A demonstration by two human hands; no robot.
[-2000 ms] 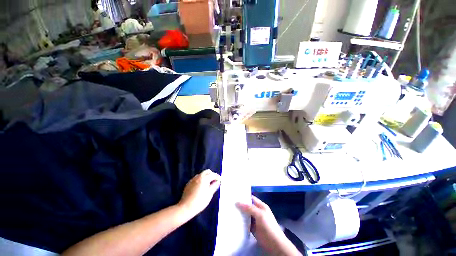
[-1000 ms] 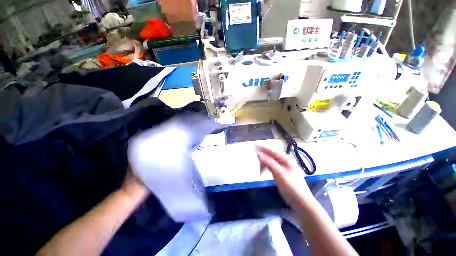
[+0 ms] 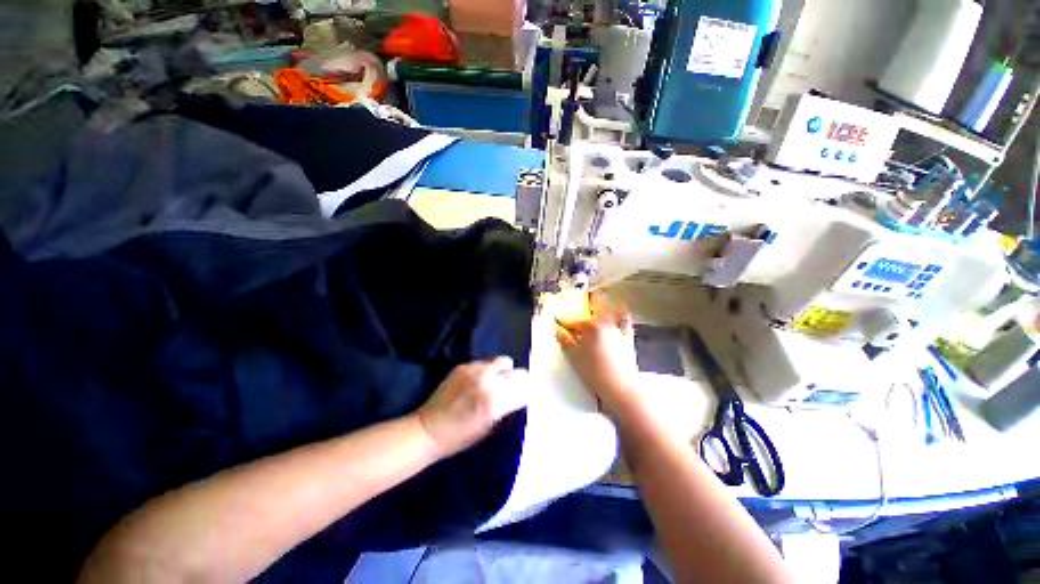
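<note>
The dark navy fabric (image 3: 262, 342) lies heaped from the left up to the sewing machine (image 3: 684, 228). A white strip (image 3: 565, 439) runs along its right edge up to the needle area, its near end hanging past the table edge. My left hand (image 3: 473, 402) rests on the fabric, fingers curled at the border with the strip. My right hand (image 3: 595, 331) is on the strip's upper end, fingertips lit just below the presser foot; what they pinch is hidden. Black scissors (image 3: 741, 447) lie right of my right forearm.
The table's blue front edge (image 3: 912, 502) runs at the lower right. Thin blue tools (image 3: 942, 405) lie at the right. A large white thread cone (image 3: 933, 51) stands at the upper right. A cloth pile with orange fabric (image 3: 314, 87) is behind at the left.
The white strip, lifted and blurred at my left hand a second ago, now lies along the fabric edge. My right hand has moved up to the needle area. The view has shifted.
</note>
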